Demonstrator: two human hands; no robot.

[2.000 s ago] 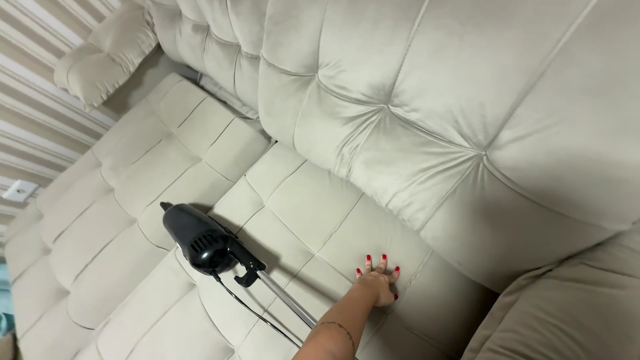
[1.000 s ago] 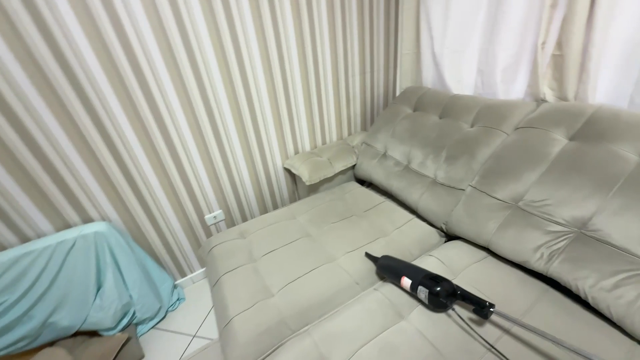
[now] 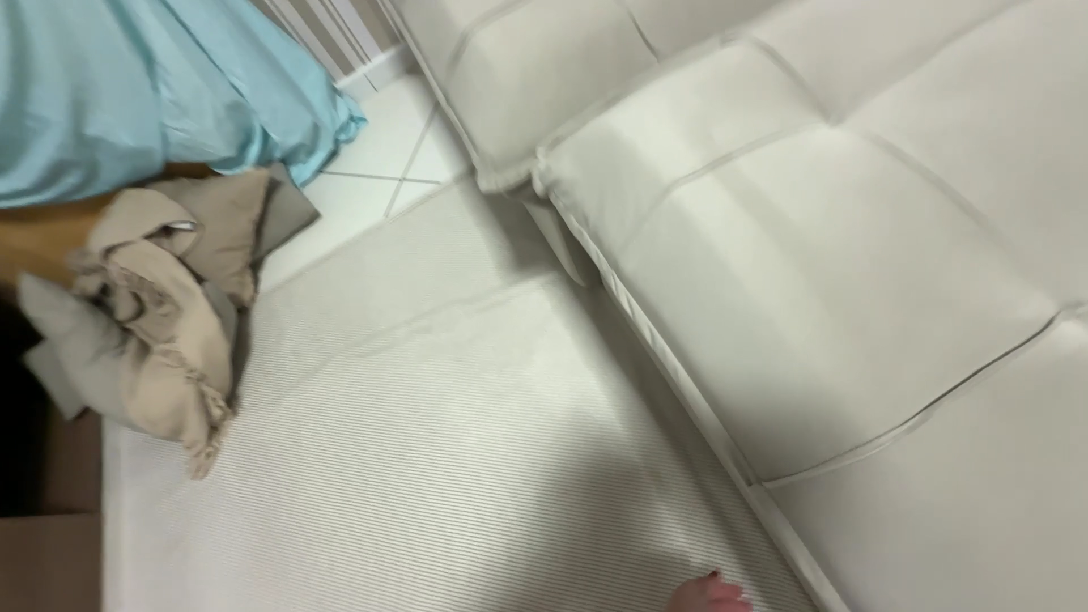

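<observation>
A blurred bit of a hand, which looks like my left hand [image 3: 711, 593], shows at the bottom edge, right of centre, with a small red spot at its top. It is over the ribbed pale rug [image 3: 408, 425], close to the lower front edge of the beige tufted sofa [image 3: 765, 255]. Whether it holds anything cannot be made out. My right hand is out of view, and so is the black stick vacuum cleaner.
Beige and grey cushions [image 3: 225, 221] and a fringed beige throw [image 3: 174, 340] lie heaped at the left. Behind them hangs a light blue cloth [image 3: 170, 93]. White floor tiles [image 3: 382, 170] meet the striped wall [image 3: 327, 30]. A sofa leg [image 3: 557, 238] stands on the rug.
The view has swung down to the rug and sofa front. The black vacuum cleaner, on the sofa seat in both earlier frames, has left view. Two seconds ago a red-nailed hand pressed on the seat.
</observation>
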